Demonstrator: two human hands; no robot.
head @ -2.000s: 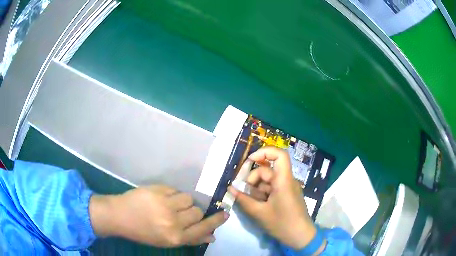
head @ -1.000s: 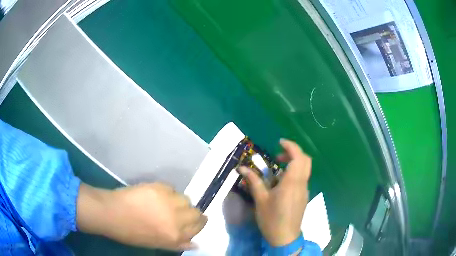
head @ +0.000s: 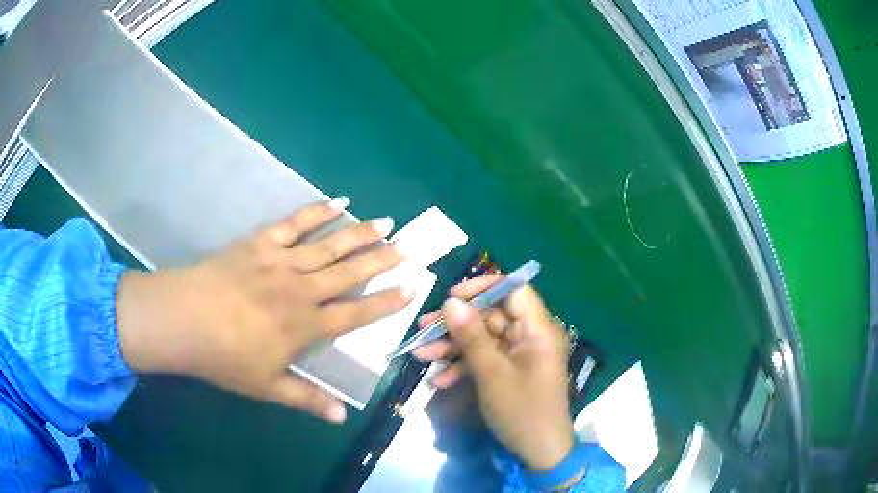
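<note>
My left hand [head: 260, 298] lies spread flat on the long grey adhesive sheet [head: 183, 154], near its bare white end [head: 380, 323]. My right hand [head: 505, 371] holds metal tweezers [head: 477, 303], with the tip pointing down-left at the edge of that white end. A small white card [head: 433, 236] lies at the sheet's far corner. The tablet assembly [head: 390, 462] lies under and below my right hand, which hides much of its electronics strip. I cannot tell whether the tweezer tip grips anything.
A second white sheet [head: 626, 424] lies right of the tablet, with a curved pale stack [head: 691, 467] beyond it. A sheet stack [head: 154, 14] is at the upper left. A metal rail [head: 708, 168] and posted instruction sheet [head: 751, 82] are on the right.
My left hand has moved from the tablet's edge up onto the grey sheet and opened flat. The tweezers now show in my right hand, which has moved left. The sheet's end now overlaps the tablet's edge.
</note>
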